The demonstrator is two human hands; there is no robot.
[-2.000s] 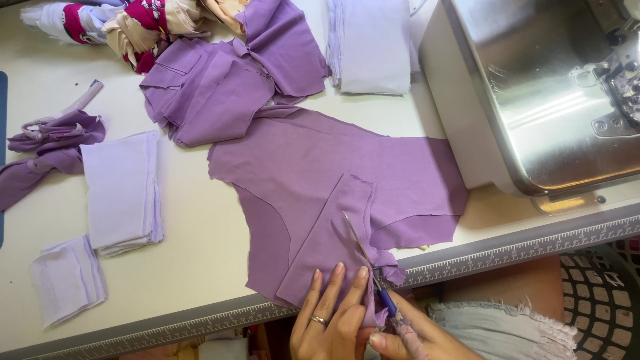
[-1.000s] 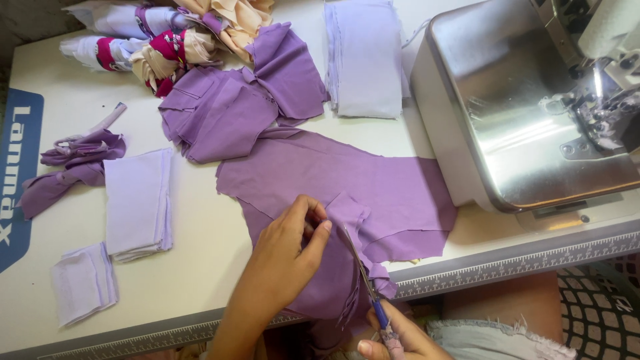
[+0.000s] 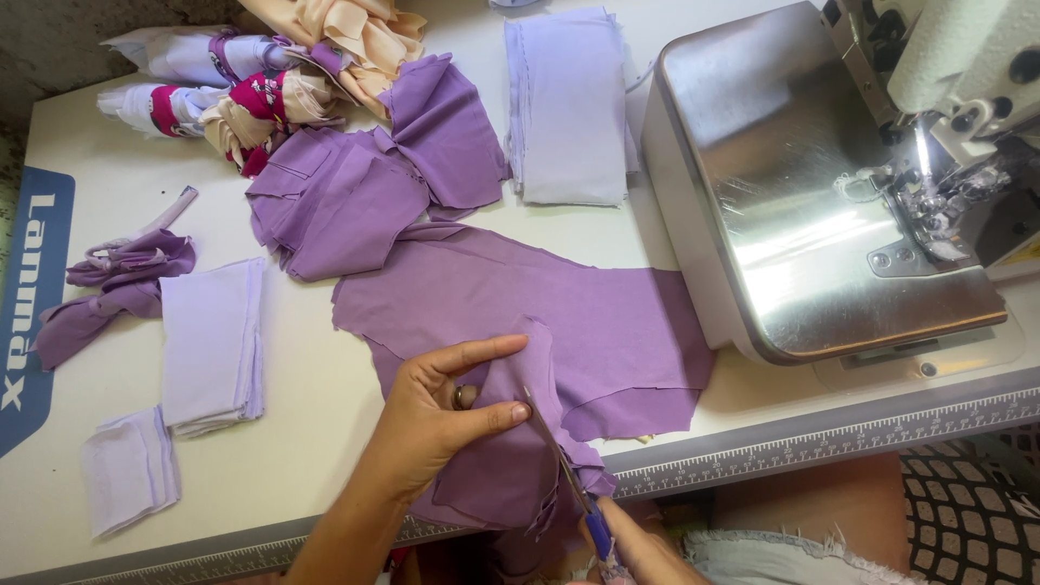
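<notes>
Purple cut fabric pieces (image 3: 520, 292) lie spread over the front of the sewing table. My left hand (image 3: 431, 414), with a ring on one finger, has thumb and forefinger on a folded purple piece (image 3: 520, 366) above the spread layers. From the lower right my right hand (image 3: 642, 544) holds scissors (image 3: 600, 524) with blue on the handle, their blades lying along that piece's edge. My right fingers are partly cut off by the frame's bottom. Narrow purple fabric (image 3: 593, 463) bunches beside the blades. More purple pieces (image 3: 349, 195) lie heaped behind.
An overlock-type sewing machine (image 3: 812, 179) stands at the right. Pale lilac fabric stacks lie at the back (image 3: 569, 106) and left (image 3: 211, 349), near a smaller stack (image 3: 130, 471). Tied fabric bundles (image 3: 268, 106) sit at the back left. A ruler strip (image 3: 731, 463) runs along the front edge.
My left hand has moved from beside the scissors to the left part of the purple piece, then turned, thumb and forefinger now towards the blades. My right hand keeps the scissors.
</notes>
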